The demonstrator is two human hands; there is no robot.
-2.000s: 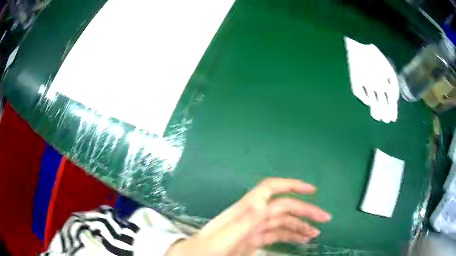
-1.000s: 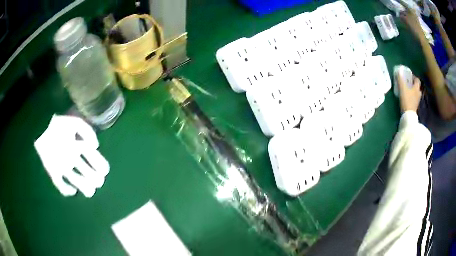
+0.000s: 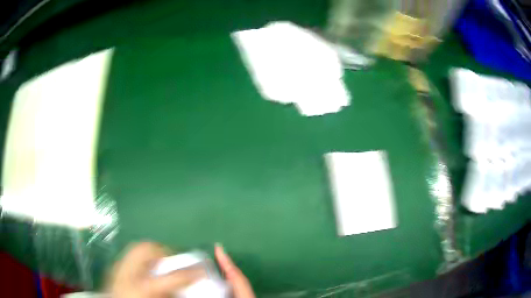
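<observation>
A white travel plug adapter (image 3: 197, 261) is low in the picture, blurred and partly cut off by the bottom edge. My left hand (image 3: 142, 272) is bare and blurred, with its fingers over the adapter's left and middle part. My right hand (image 3: 236, 278) shows only as a finger or thumb at the adapter's right side; the rest is cut off, so its grip cannot be told. Which face of the adapter shows cannot be told.
A flat white pad (image 3: 362, 193) lies right of centre on the green table. A white glove (image 3: 297, 67) lies behind it, near a blurred bottle and yellow object (image 3: 406, 36). Rows of white adapters (image 3: 498, 137) stand at right, by blue material (image 3: 492, 32). A pale sheet (image 3: 55, 139) lies left.
The view has swung back left from the adapter rows. My right hand, at the far right with a white block a second ago, is now low beside my left hand and the adapter.
</observation>
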